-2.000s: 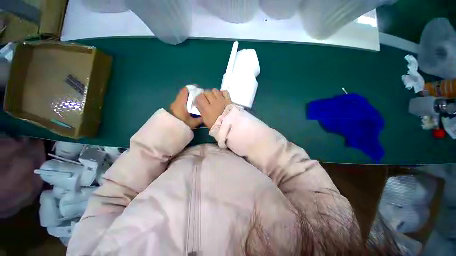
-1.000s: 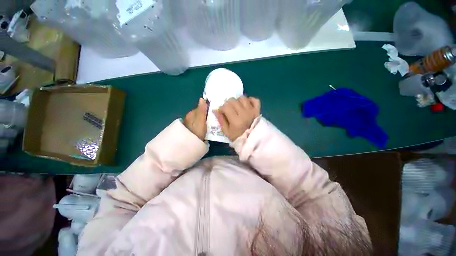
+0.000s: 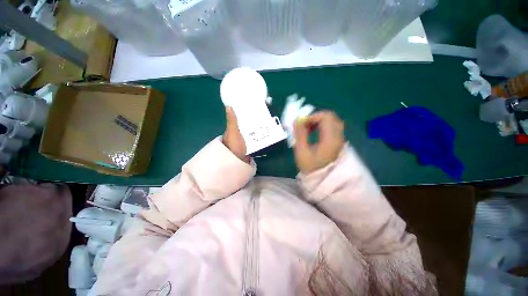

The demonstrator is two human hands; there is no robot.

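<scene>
My left hand [image 3: 233,134] holds a white security camera [image 3: 248,107] over the green mat. Its rounded end points away from me, and its flat rectangular end with small printed marks is nearest me. My right hand [image 3: 318,141] is just right of the camera, apart from it and somewhat blurred. It pinches a crumpled white wipe [image 3: 295,111] between thumb and fingers, with a small yellow spot at the fingertips. The left fingers under the camera are mostly hidden.
An open carton tray [image 3: 153,130] with dark strips stands at left. A blue cloth [image 3: 414,134] lies at right. Clear bubble bags [image 3: 267,29] stand on the white board at the back. An orange canister [image 3: 510,87] is far right. White cameras [image 3: 98,222] are heaped below the bench.
My right hand has moved off the camera to the right, and the white wipe now shows in it. My left hand still holds the camera, now tilted slightly.
</scene>
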